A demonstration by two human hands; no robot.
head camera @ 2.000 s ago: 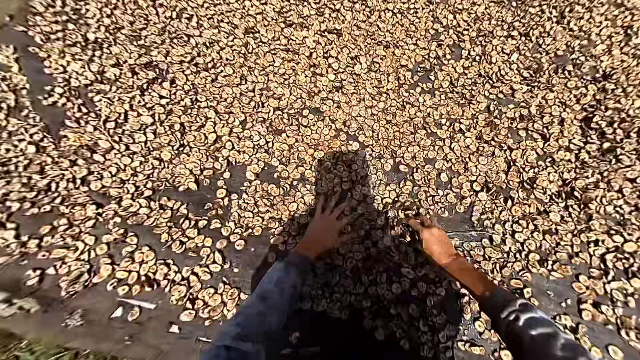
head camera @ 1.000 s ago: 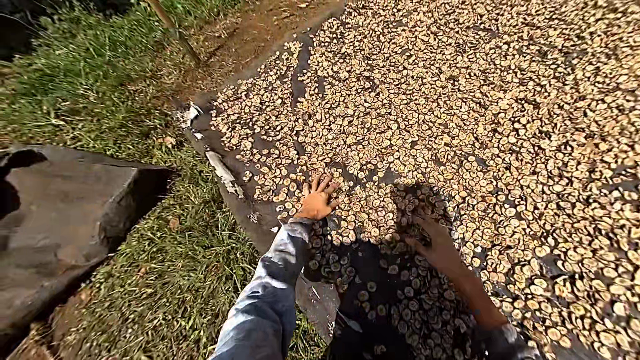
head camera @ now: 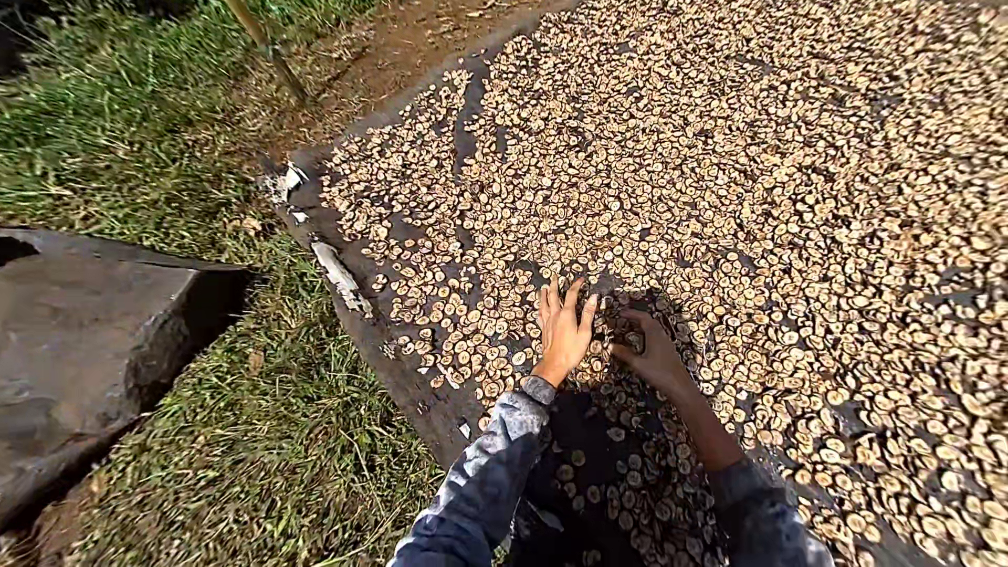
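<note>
Many thin, round, pale slices with dark rims (head camera: 630, 181), perhaps dried fruit, lie spread over a dark ground sheet (head camera: 394, 354). My left hand (head camera: 563, 327) rests on the slices near the centre, palm down, its fingers apart. Just to its right, in my shadow, my right hand (head camera: 650, 350) touches the slices with thumb and fingers curved apart. Whether any slices sit under the fingers is hidden. Bare dark sheet shows below the hands among scattered slices.
Grass (head camera: 260, 441) borders the sheet's left edge. A large dark flat-topped block or rock (head camera: 87, 346) stands at the left. A wooden stake (head camera: 268, 51) rises at the upper left, beside brown soil (head camera: 409, 47). Torn whitish scraps (head camera: 339, 276) lie on the sheet's edge.
The view has swung left to the sheet's edge since two seconds ago. Over the last second my hands have come closer together on the slices.
</note>
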